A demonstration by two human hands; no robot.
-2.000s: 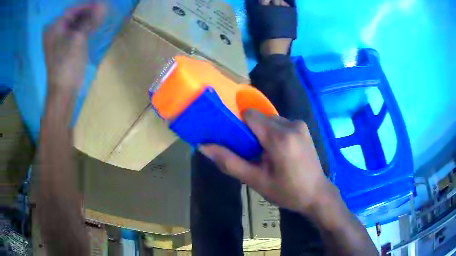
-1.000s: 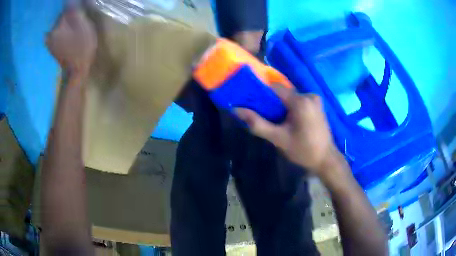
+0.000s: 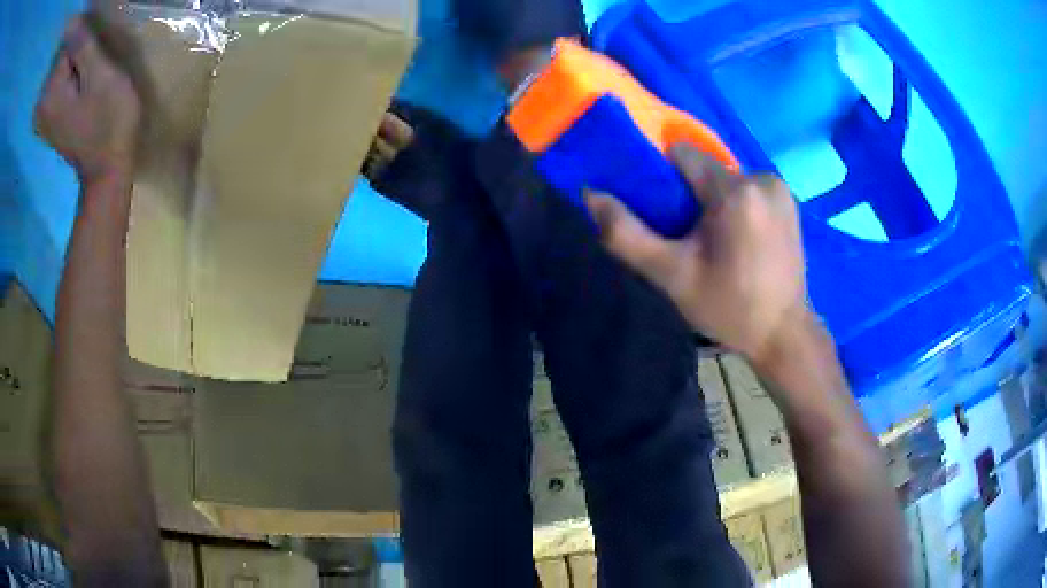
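Observation:
My right hand is closed around the blue and orange tape gun and holds it in the air over my dark trouser legs. My left hand is at the upper left, fingers curled, against the left edge of a brown shipping carton. Whether its fingers grip the carton edge cannot be told. The carton stands at the upper left with a seam down its side and shiny clear tape near its top edge, partly cut off by the picture's rim.
A bright blue plastic stool lies at the right on the light-blue floor. More brown cartons stand below and behind my legs, and another at the far left. My foot shows beside the carton.
The carton has turned more upright and shifted left, with tape now showing near its top. My left hand moved left and down. The tape gun moved right and up in my right hand.

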